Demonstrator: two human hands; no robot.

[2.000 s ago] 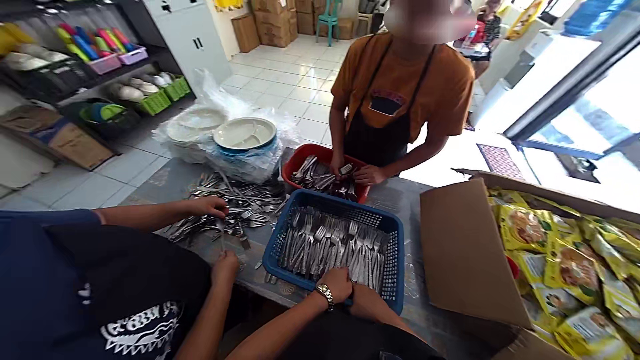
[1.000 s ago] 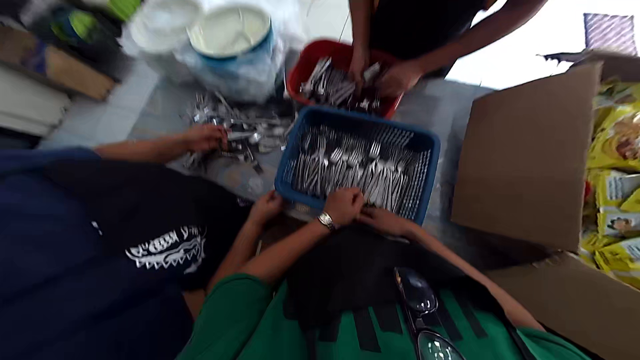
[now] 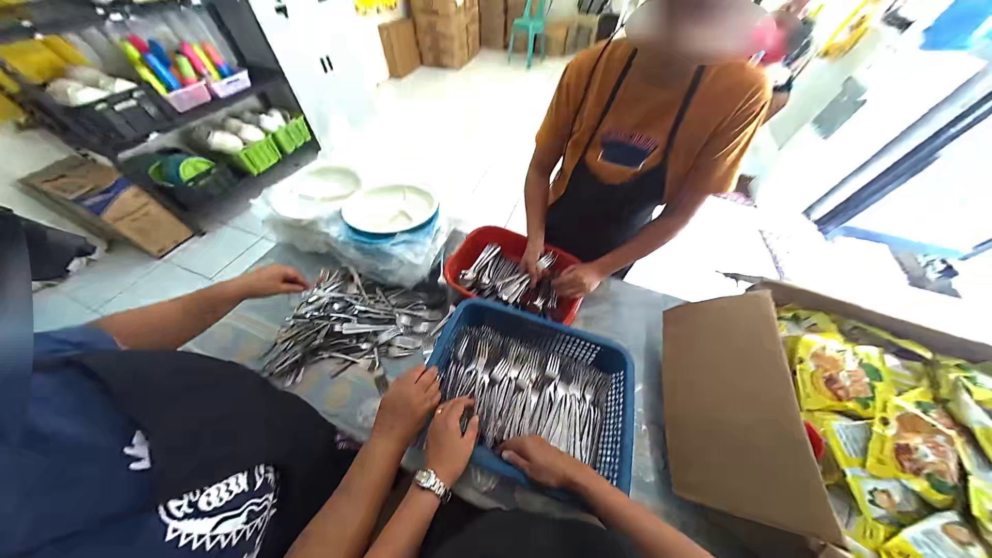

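Observation:
My left hand, with a metal watch at the wrist, is at the near left corner of a blue plastic basket, against a co-worker's hand. Its fingers are curled; whether they hold anything is unclear. My right hand grips the basket's near rim. Many metal forks lie in the basket, mostly with tines toward the far side. Left of it, a loose pile of cutlery covers part of the table. A red plastic basin beyond the basket holds more cutlery, with another person's hands in it.
Wrapped stacks of pale plates stand at the table's far left. To the right, an open cardboard box holds yellow packets. One co-worker is close at my left, with a hand beside the pile; another person in an apron stands opposite.
My left hand has moved left, from the middle of the basket's near side to its near left corner. The left co-worker's far hand has drawn back from the pile to its left edge.

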